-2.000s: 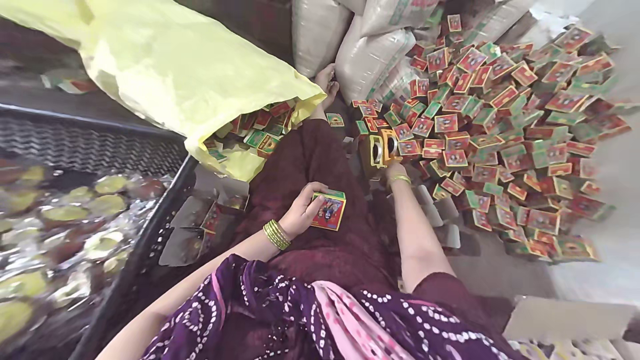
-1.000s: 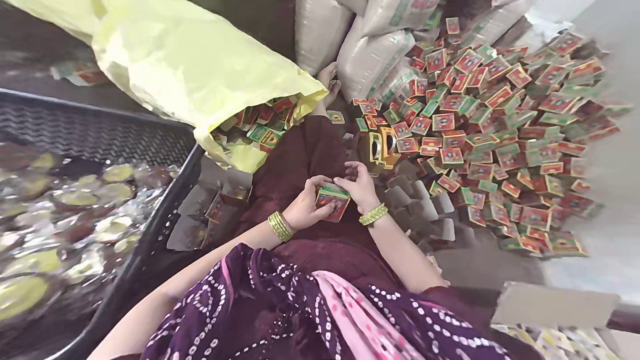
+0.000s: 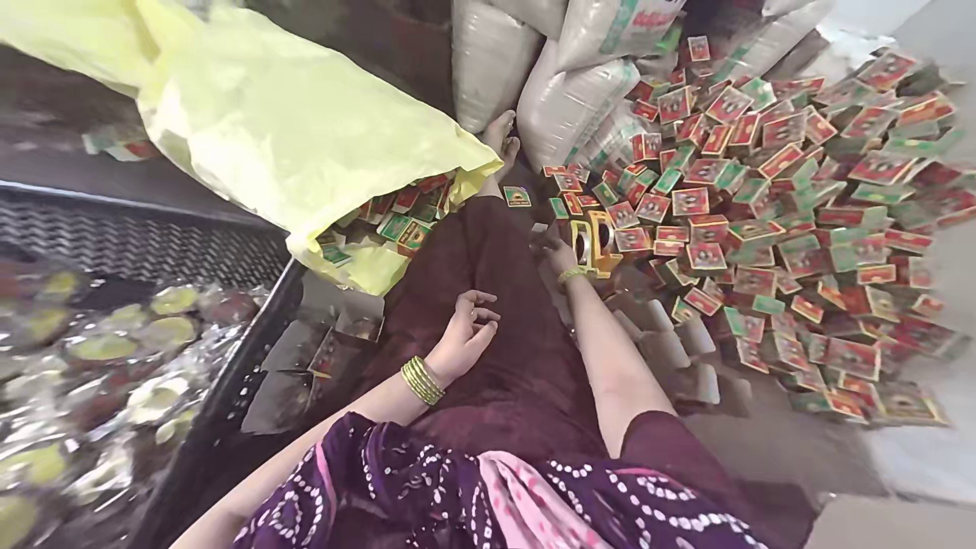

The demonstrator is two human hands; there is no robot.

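Note:
My left hand, with green bangles at the wrist, hovers over my lap, fingers apart and nothing in them. Beyond my knee, my right hand reaches down to the floor, just left of two yellow tape dispensers; whether its fingers hold anything is unclear. Small red and green printed boxes lie in a large heap to the right of the dispensers. More such boxes show in the mouth of a yellow sack. One green box lies alone near my foot.
A black plastic crate at left holds clear-wrapped items with yellowish round parts. Open grey cartons stand between the crate and my leg, and others to my right. Filled white sacks lean at the back.
My hands were together on a red and green box over my lap; they are now apart. My right hand has moved forward and down beside the tape dispensers. The box is gone from my left hand.

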